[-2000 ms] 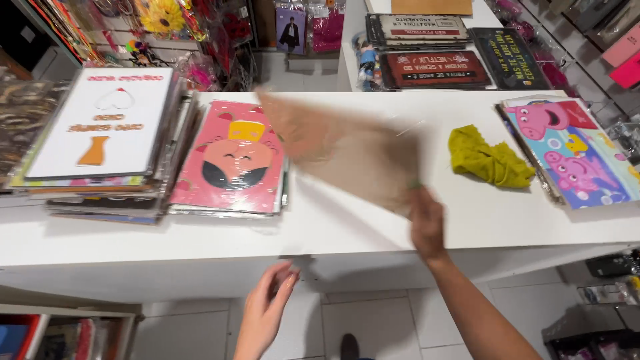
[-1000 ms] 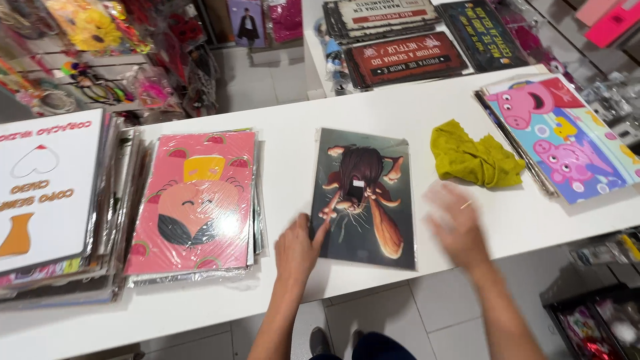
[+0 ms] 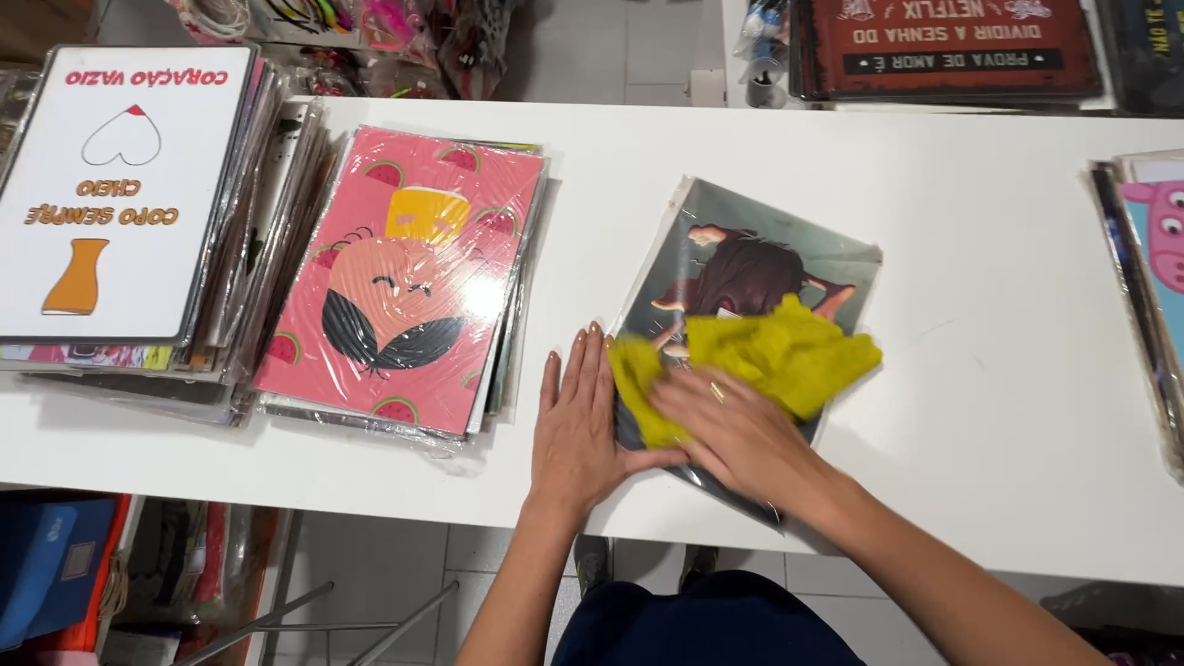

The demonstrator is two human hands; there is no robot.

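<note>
A dark illustrated sign in a clear plastic sleeve (image 3: 680,250) lies tilted on the white tabletop (image 3: 962,370). My right hand (image 3: 731,425) presses a yellow-green cloth (image 3: 786,356) onto its surface, slightly blurred, and the cloth covers the sign's middle. Flat at the sign's left edge rests my left hand (image 3: 578,430), fingers forward and thumb over the lower edge. To the left is a stack of sleeved signs topped by a pink one with watermelon slices (image 3: 416,287).
Another tall stack topped by a white sign (image 3: 129,194) stands far left. A stack with a pink pig picture (image 3: 1167,240) is at the right edge. Red signs (image 3: 953,46) lie on a surface behind. Blue folders (image 3: 55,564) sit on a shelf below the table's front.
The cloth, lying right of the sign a second ago, is now under my right hand on the sign. The sign has turned askew. Two seconds ago my right hand held a blurred brown sheet.
</note>
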